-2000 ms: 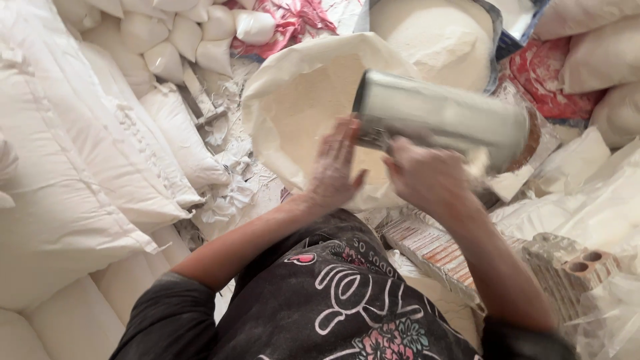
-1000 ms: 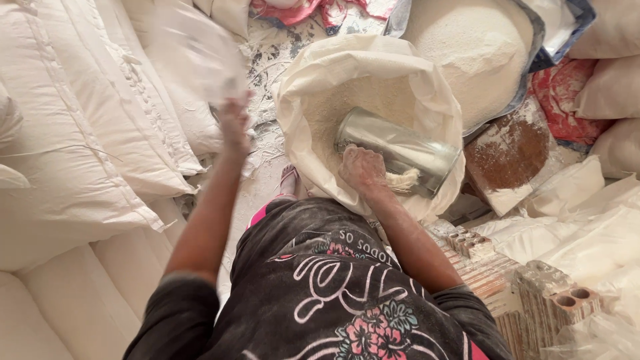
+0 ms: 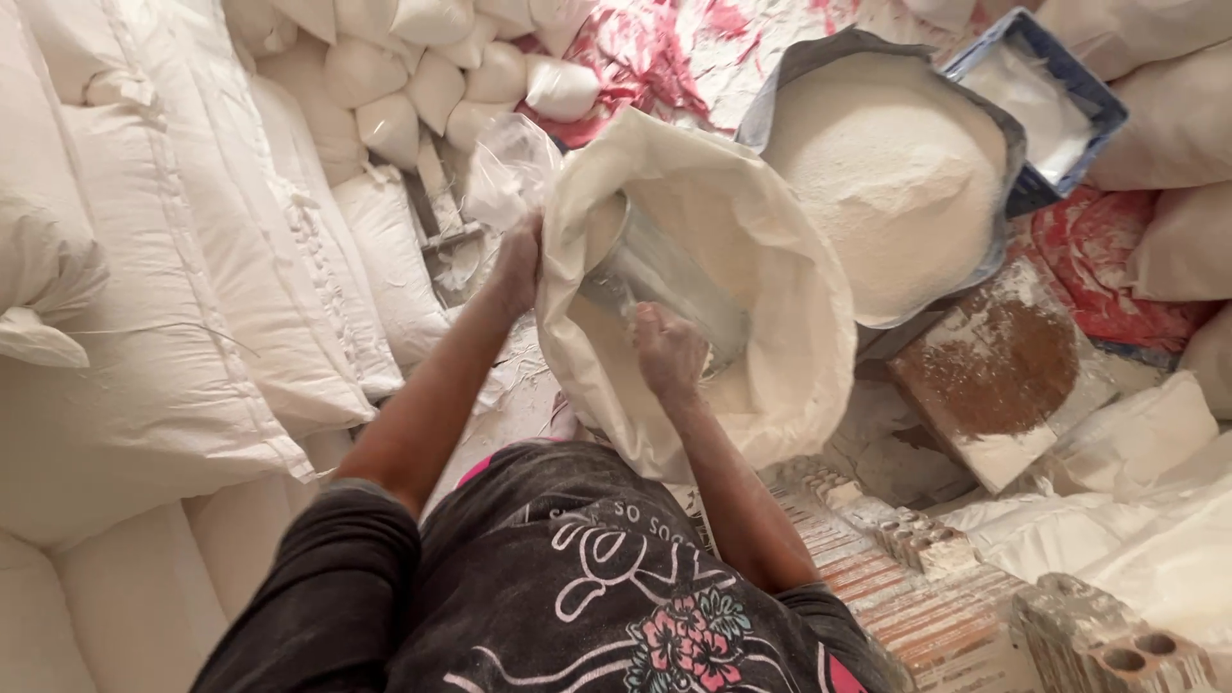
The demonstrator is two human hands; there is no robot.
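Note:
A large white sack [image 3: 808, 385] stands wide-mouthed in front of me, with pale powder inside. Within its mouth lies a metal cylinder [image 3: 674, 279], tilted, its rim toward the upper left. My right hand [image 3: 671, 354] is closed around the handle on the cylinder's side. At the sack's left edge is my left hand [image 3: 523, 260], beside a crumpled clear plastic bag [image 3: 510, 168]; its fingers are partly hidden, so its hold on the bag or sack is unclear.
Behind the sack, a grey-lined container [image 3: 1006, 173] holds heaped powder, next to a blue crate [image 3: 1107, 115]. A powder-dusted brown board [image 3: 1001, 366] lies right, above hollow clay bricks [image 3: 905, 597]. Large white sacks [image 3: 183, 318] line the left; small filled bags [image 3: 433, 87] are piled behind.
The left hand, out to the left with a blurred whitish bag a second ago, is now at the sack's edge. The cylinder was held above the sack between both hands two seconds ago; now it is inside.

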